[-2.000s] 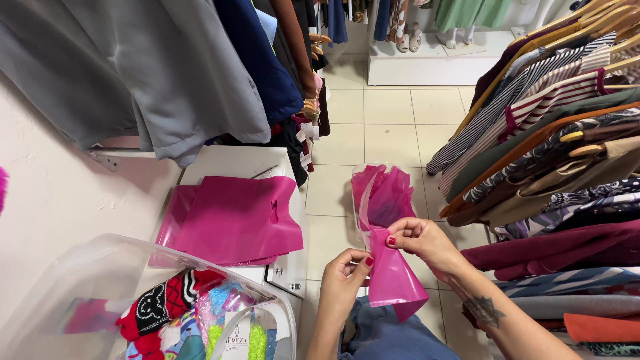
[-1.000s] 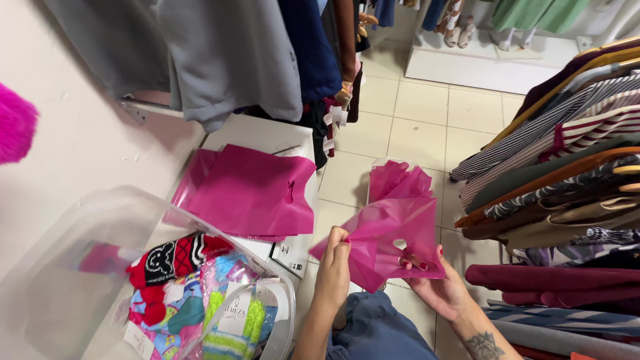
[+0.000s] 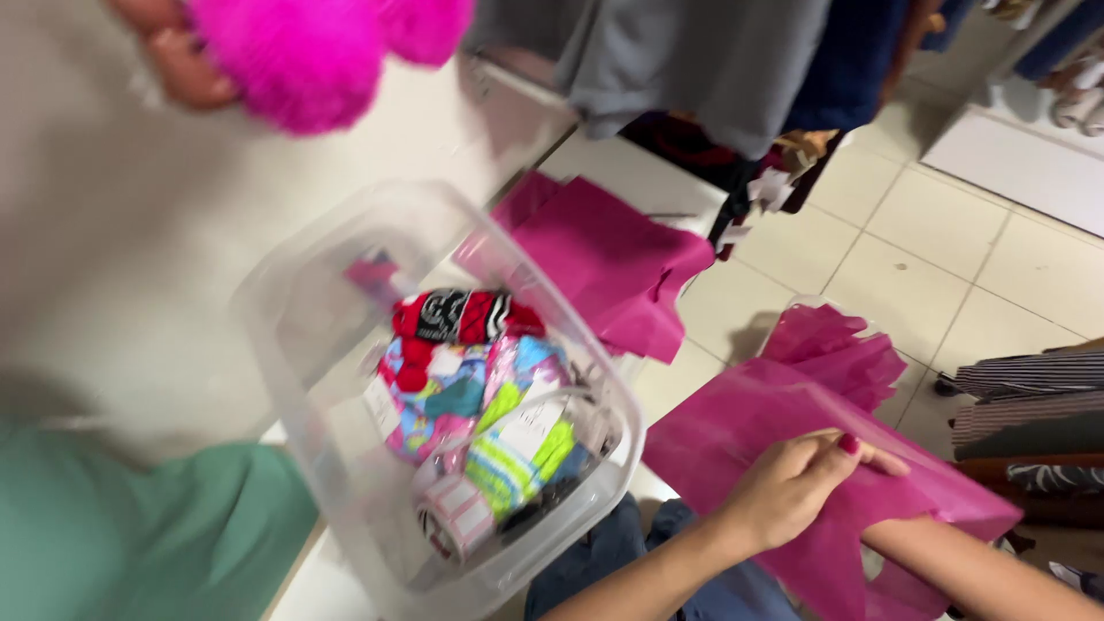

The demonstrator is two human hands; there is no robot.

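Observation:
A pink plastic bag [image 3: 742, 423] is spread out in front of my legs at the lower right. My left hand [image 3: 798, 483] lies against its upper side, thumb and fingers close together. My right hand is hidden inside or behind the bag, and only the forearm shows. Just beyond, crumpled pink bags [image 3: 832, 349] stand in a clear container. To the left, flat pink bags [image 3: 604, 250] lie on a white surface. A clear plastic bin [image 3: 634, 431] holds folded socks [image 3: 457, 315], other patterned textiles and a roll of labels [image 3: 455, 517].
Grey garments [image 3: 690, 69] hang above the white surface. Striped and dark clothes [image 3: 1035, 414] hang at the right. A fluffy magenta item [image 3: 302, 60] is at the top left, and green fabric [image 3: 155, 526] at the lower left. The tiled floor [image 3: 906, 233] shows between the racks.
The bag in my hands was bunched, then opened wider, and now lies spread with my right hand out of sight in or behind it. The view has swung left.

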